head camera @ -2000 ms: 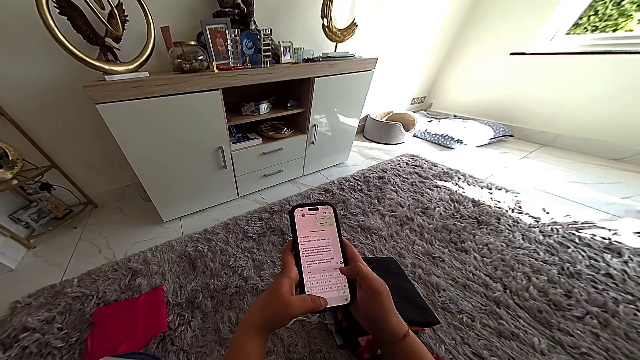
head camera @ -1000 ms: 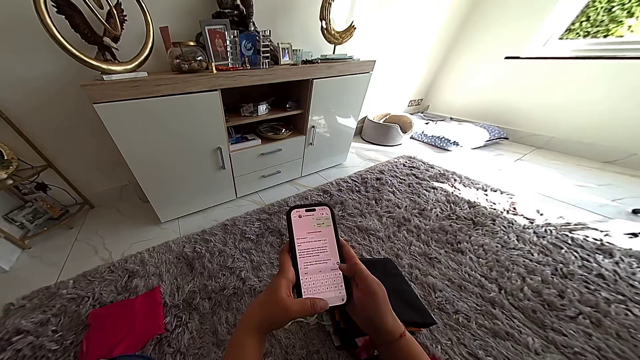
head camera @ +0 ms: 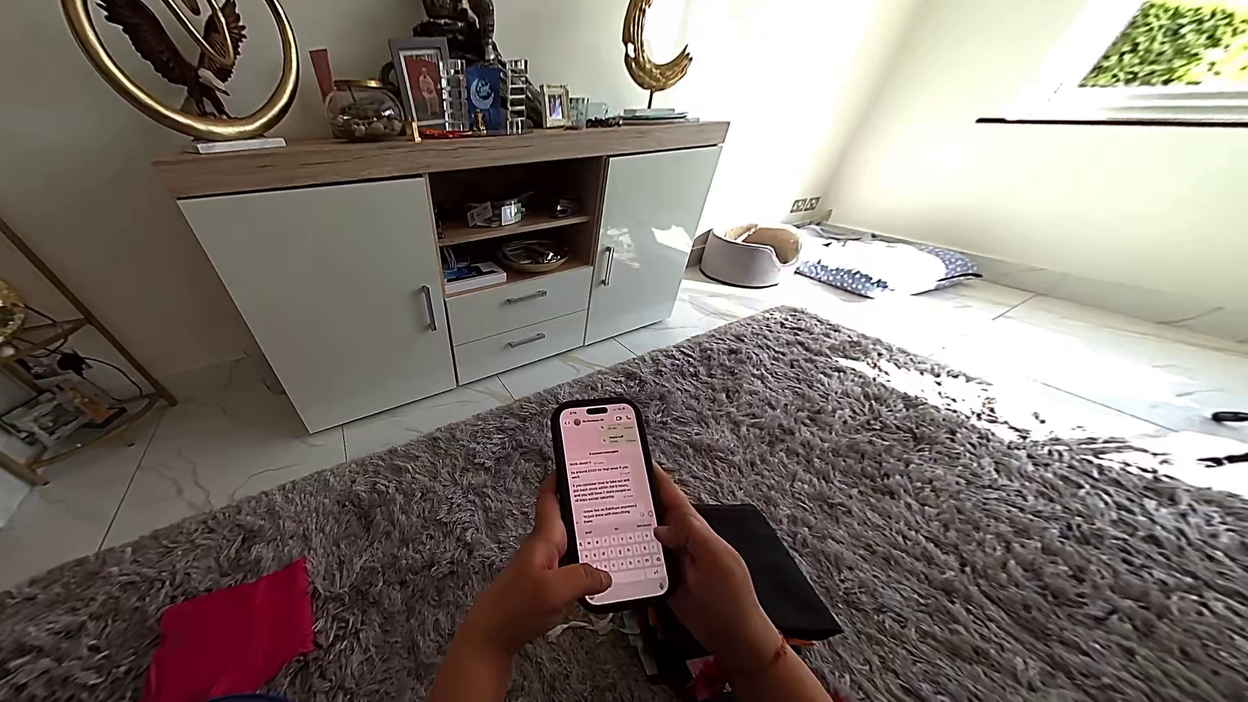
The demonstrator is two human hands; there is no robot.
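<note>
A smartphone (head camera: pixel 612 502) in a black case is held upright in both hands, with a chat screen and an on-screen keyboard showing. My left hand (head camera: pixel 534 583) grips its left side, and that thumb lies over the bottom left of the keyboard. On the other side my right hand (head camera: pixel 710 575) holds the case, its thumb at the keyboard's right edge. Behind the right hand, a black folded cloth or flat pouch (head camera: pixel 770 565) lies on the grey shaggy rug (head camera: pixel 409 575). Coloured items beneath the hands are partly hidden. Bright pink fabric (head camera: pixel 234 629) lies at the lower left.
A white sideboard (head camera: pixel 322 292) with a wooden top bears ornaments, picture frames and a glass bowl (head camera: pixel 365 112). A pet bed (head camera: pixel 746 258) and a spotted cushion (head camera: pixel 877 265) lie by the far wall. At the left stands a gold-framed shelf unit (head camera: pixel 88 429).
</note>
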